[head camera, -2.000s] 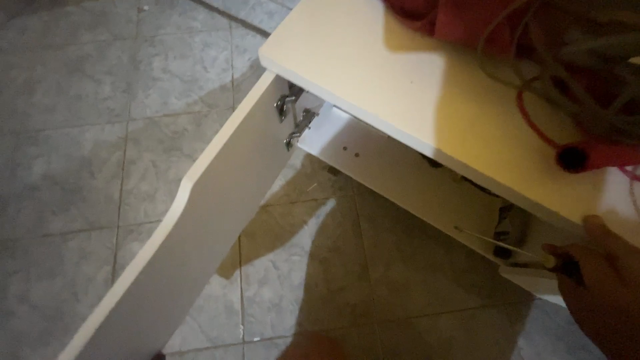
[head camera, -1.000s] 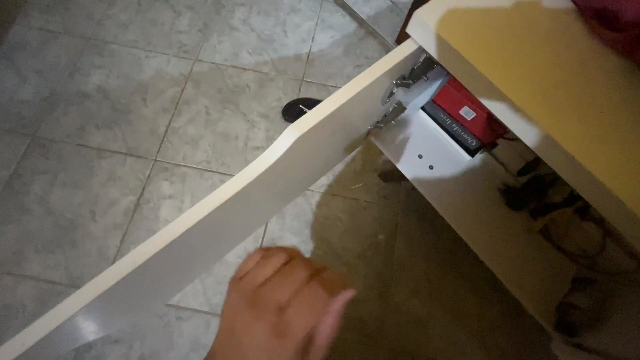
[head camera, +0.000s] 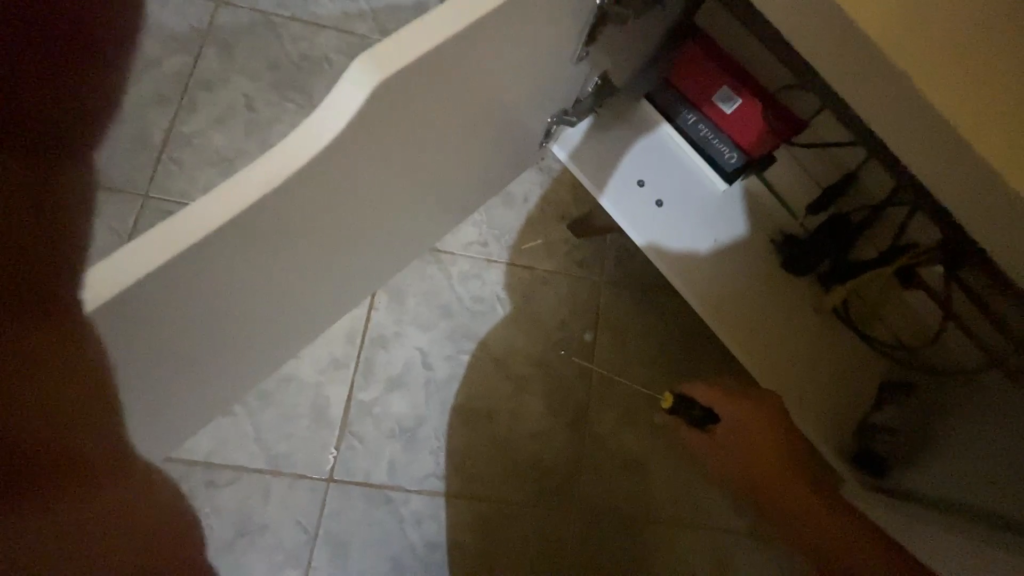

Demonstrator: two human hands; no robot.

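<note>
My right hand [head camera: 740,424] is closed around the black and yellow handle of a screwdriver [head camera: 690,410], its thin shaft pointing left over the floor, beside the cabinet's lower edge. A large blurred dark shape, perhaps my left hand or arm very near the camera, fills the left edge and overlaps the end of the white cabinet door [head camera: 384,184]; no fingers can be made out. The door stands open on metal hinges [head camera: 580,108]. Two screws or holes show in the white bottom panel [head camera: 688,216] of the cabinet.
Inside the cabinet, a red box or book [head camera: 732,100] lies against a dark book [head camera: 696,136] that bears writing. Tangled cables [head camera: 872,256] lie farther right. A cabinet foot [head camera: 592,226] stands on the tiled floor [head camera: 408,360]. The cabinet top [head camera: 968,72] juts out at upper right.
The right hand with the screwdriver, out of view one second ago, is back in view at lower right. The hand seen at bottom centre then is no longer there. The view has come nearer the cabinet.
</note>
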